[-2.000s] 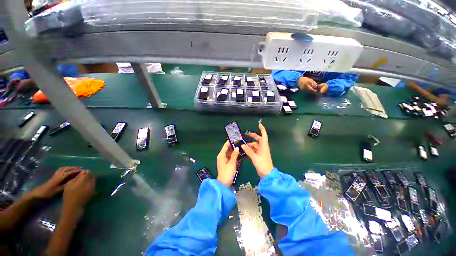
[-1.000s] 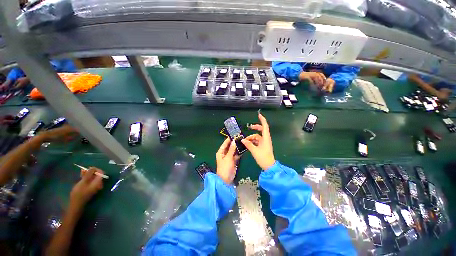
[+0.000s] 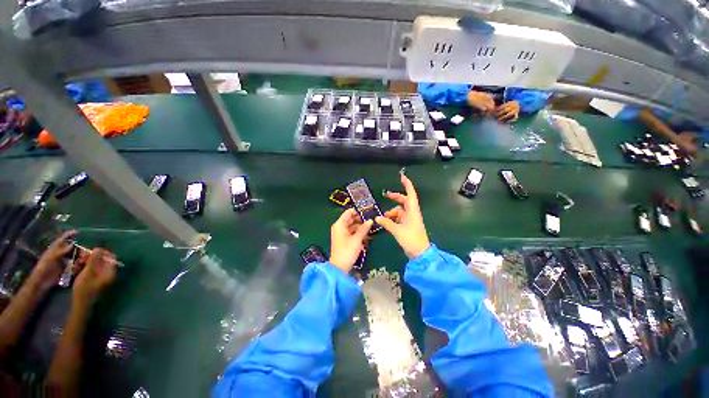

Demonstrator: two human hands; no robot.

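A black bar-type handset (image 3: 363, 199) with a pale upper area is held upright and slightly tilted in front of me. My left hand (image 3: 347, 238) grips its lower left side. My right hand (image 3: 406, 220) touches its lower right edge with thumb and a finger, its other fingers raised; a tiny bit shows at a raised fingertip. A silvery release liner strip (image 3: 386, 330) lies between my forearms. A dark handset (image 3: 313, 255) lies left of my left hand, and another dark piece is partly hidden behind that hand.
A clear tray of handsets (image 3: 614, 311) is at right beside shiny film (image 3: 509, 299). A compartment tray (image 3: 365, 128) stands across the bench. A yellow-and-black piece (image 3: 340, 197) and several handsets lie on the green surface. A metal post (image 3: 117, 155) and another person's hands (image 3: 78, 260) are at left.
The handsets on the far green surface have shifted left. The yellow-and-black piece now shows left of the held handset. My hands keep hold of the handset. The neighbour's hands have moved.
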